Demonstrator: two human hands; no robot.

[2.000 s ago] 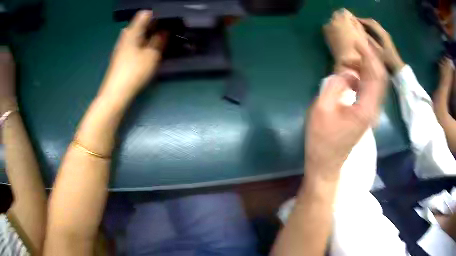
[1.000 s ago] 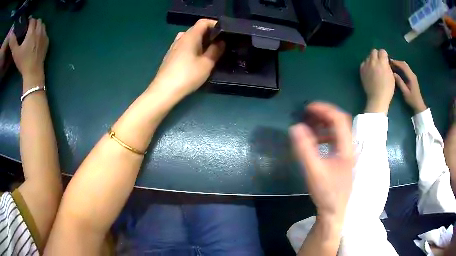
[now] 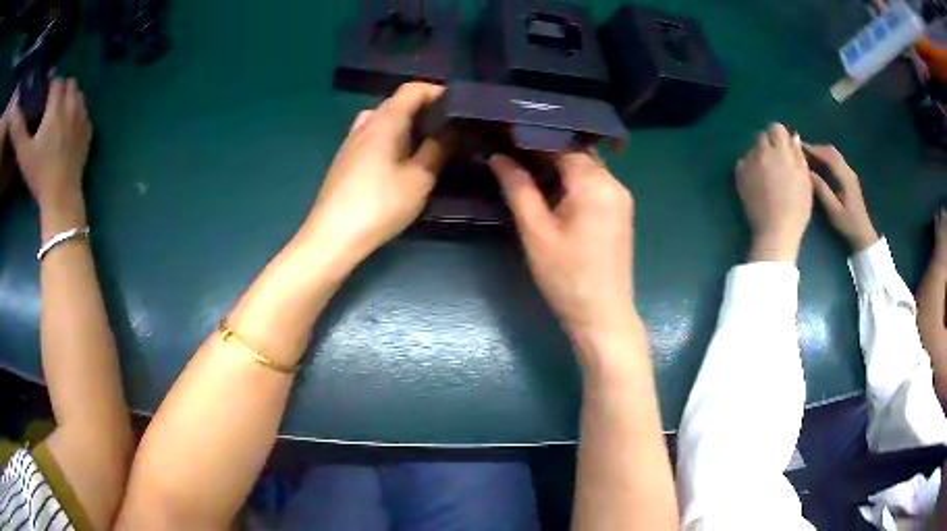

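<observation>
A black retail box [image 3: 466,211] lies on the green tabletop in front of me, its lid [image 3: 530,107] raised, with small pale lettering. My left hand [image 3: 386,166] grips the lid and box at the left side. My right hand [image 3: 582,223] reaches under the lid into the box, thumb and fingers apart. Whether its fingertips hold something is hidden by the lid and the hand. The inside of the box is mostly dark and covered.
Beyond the lid stand three black boxes [image 3: 544,52] in a row. A neighbour's hands [image 3: 777,192] in white sleeves are at right; another person's hand [image 3: 54,145] is at left. A pale blue-white item [image 3: 878,44] lies far right, dark tangled things [image 3: 133,23] far left.
My right hand has moved left and forward from over the table edge into the box under the lid. My left hand still grips the lid. The view has shifted slightly.
</observation>
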